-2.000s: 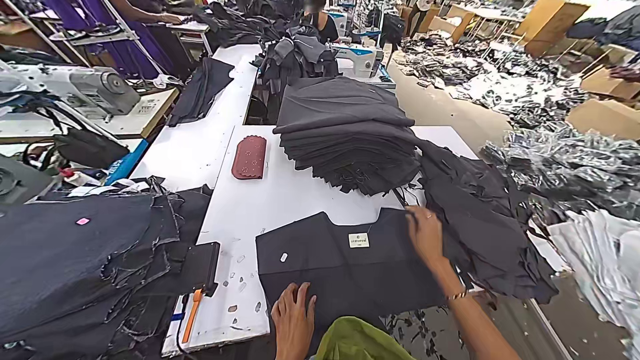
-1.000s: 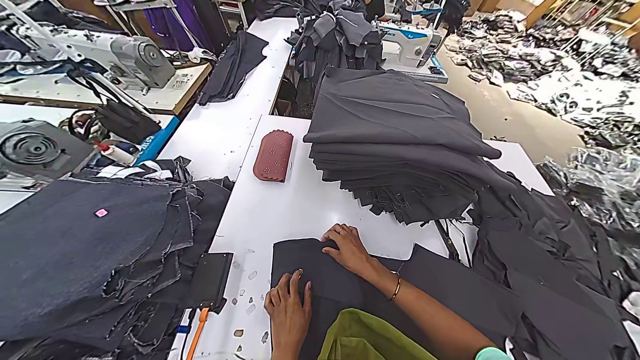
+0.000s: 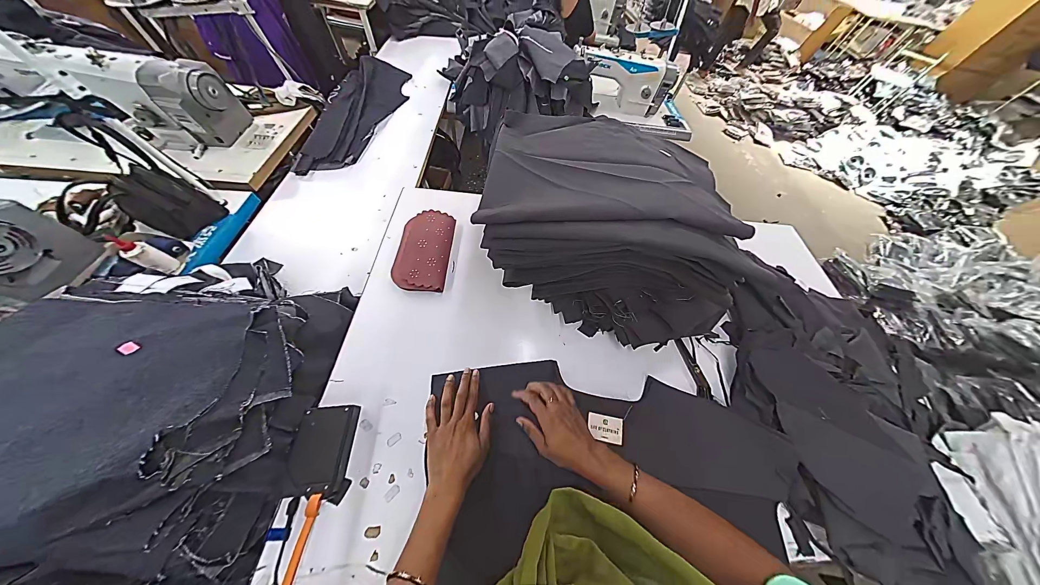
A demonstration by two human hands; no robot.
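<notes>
A dark garment panel (image 3: 691, 439) lies spread on the white table in front of me, with a small white label (image 3: 605, 428) bearing writing near its neckline. My left hand (image 3: 457, 435) rests palm down on the panel's left part, fingers apart, near its upper left corner. Just right of it, my right hand (image 3: 556, 426) touches or hovers over the cloth with bent fingers; whether it pinches anything cannot be told. Beyond the hands stands a thick stack of dark fabric pieces (image 3: 609, 219). A maroon scalloped case (image 3: 424, 250) lies left of that stack.
Dark cut pieces (image 3: 122, 422) cover the left side, beside a black flat object (image 3: 323, 447) and an orange-handled tool (image 3: 302, 538). More dark fabric (image 3: 845, 406) drapes over the right edge. Sewing machines (image 3: 195, 101) stand at the back left and behind the stack (image 3: 630, 80).
Since one second ago my right hand has moved down and away from the panel's upper edge, and the label has come back into view. My left hand lies farther up on the cloth.
</notes>
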